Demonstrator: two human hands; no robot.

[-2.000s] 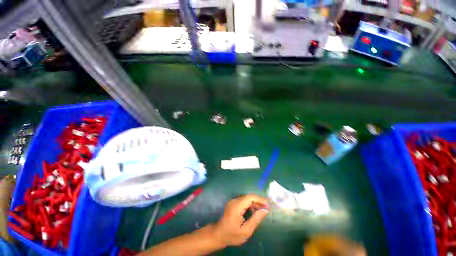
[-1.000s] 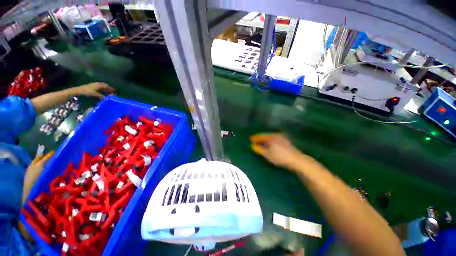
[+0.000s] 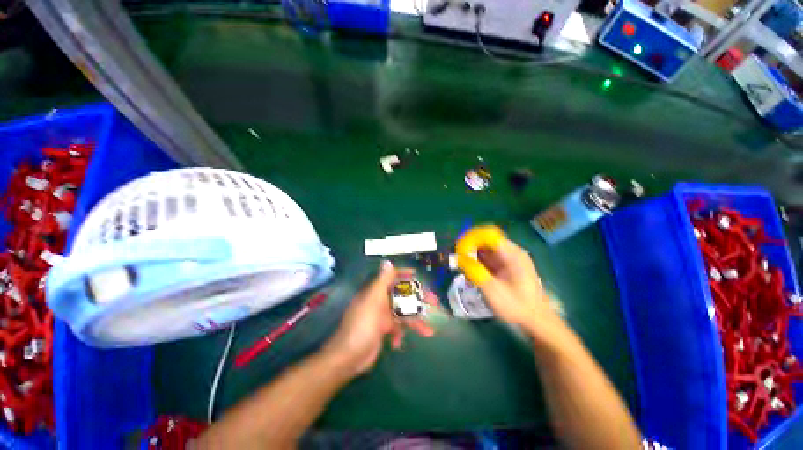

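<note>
My left hand (image 3: 374, 312) holds a small device unit (image 3: 407, 299), a rounded square with a pale rim and gold inside, between thumb and fingers. My right hand (image 3: 504, 274), with yellow finger cots, is just to the right, its fingers curled. A tiny pale part (image 3: 453, 261) shows by its fingertips; I cannot tell if it is gripped. A white wipe (image 3: 467, 299) lies partly hidden under the right hand. A white strip (image 3: 401, 244) lies beyond the left hand. More small units (image 3: 476, 179) lie farther back on the green bench (image 3: 290, 154).
A white and light-blue fan (image 3: 189, 255) stands at left, with a red marker (image 3: 280, 331) beside it. Blue bins of red clamps flank the bench at left (image 3: 106, 387) and right (image 3: 647, 290). A pale blue bottle (image 3: 568, 214) lies near the right bin. A metal post (image 3: 132, 83) rises behind the fan.
My right hand has come back from farther out on the bench to beside my left hand. My left hand now holds the device unit. The view has swung back right from the left bin.
</note>
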